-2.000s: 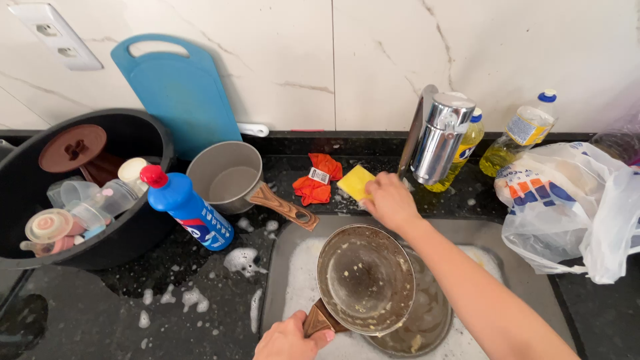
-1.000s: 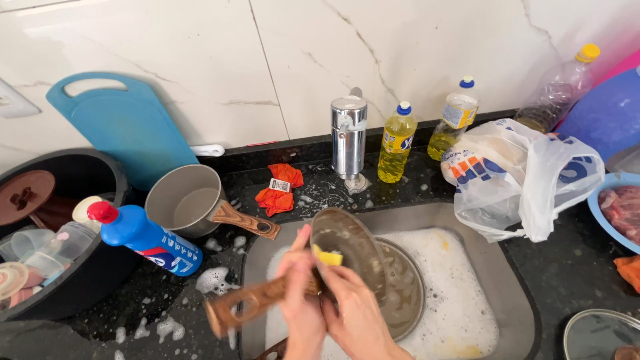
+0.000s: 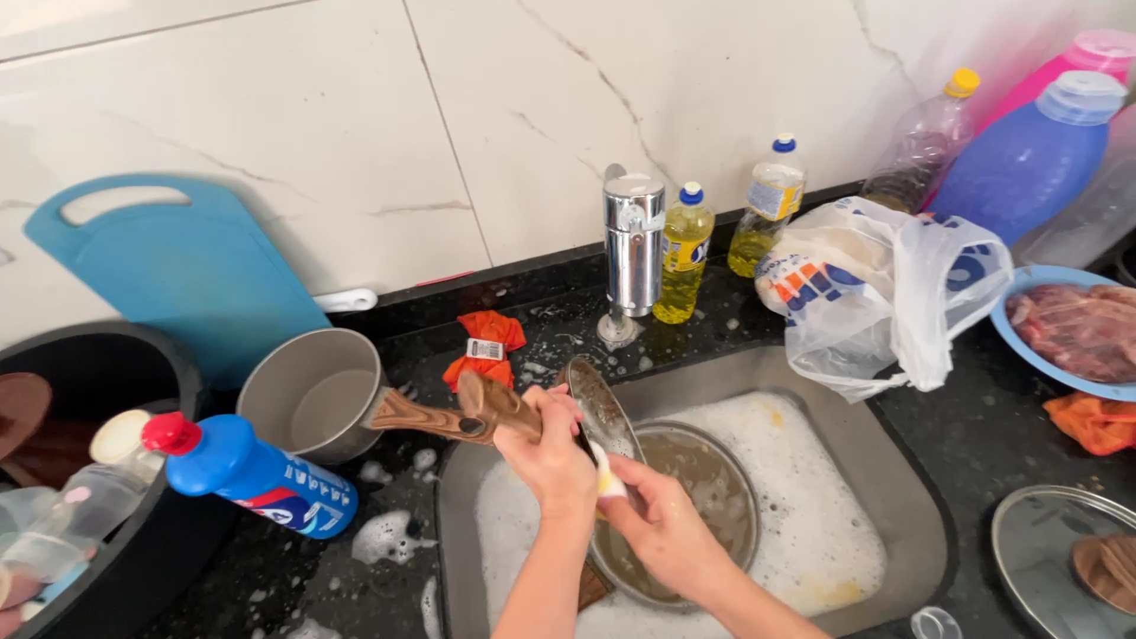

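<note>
My left hand [image 3: 552,444] grips a small frying pan [image 3: 603,413] near the base of its wood-patterned handle [image 3: 497,404], with the pan tilted steeply above the sink. In my right hand [image 3: 661,519] a foamy yellow sponge [image 3: 609,479] presses against the pan's outer side. Beneath them a larger round pan [image 3: 710,479] sits in the suds of the metal sink [image 3: 905,506], with liquid in it. Left of the sink stands a grey saucepan [image 3: 311,390] with a similar handle, beside an orange cloth [image 3: 485,346] bearing a label.
A blue detergent bottle [image 3: 257,479] leans by a black tub [image 3: 177,532] of dishes. Behind the sink stand a chrome faucet [image 3: 634,248] and yellow liquid bottles [image 3: 683,266]. A plastic bag [image 3: 887,293], a bowl of raw meat [image 3: 1056,373] and a glass lid [image 3: 1047,541] are at right.
My right hand has come from the sponge on the counter behind the sink to the pan, bringing the sponge. The pan has gone from lying nearly level to steeply tilted. The view has shifted right.
</note>
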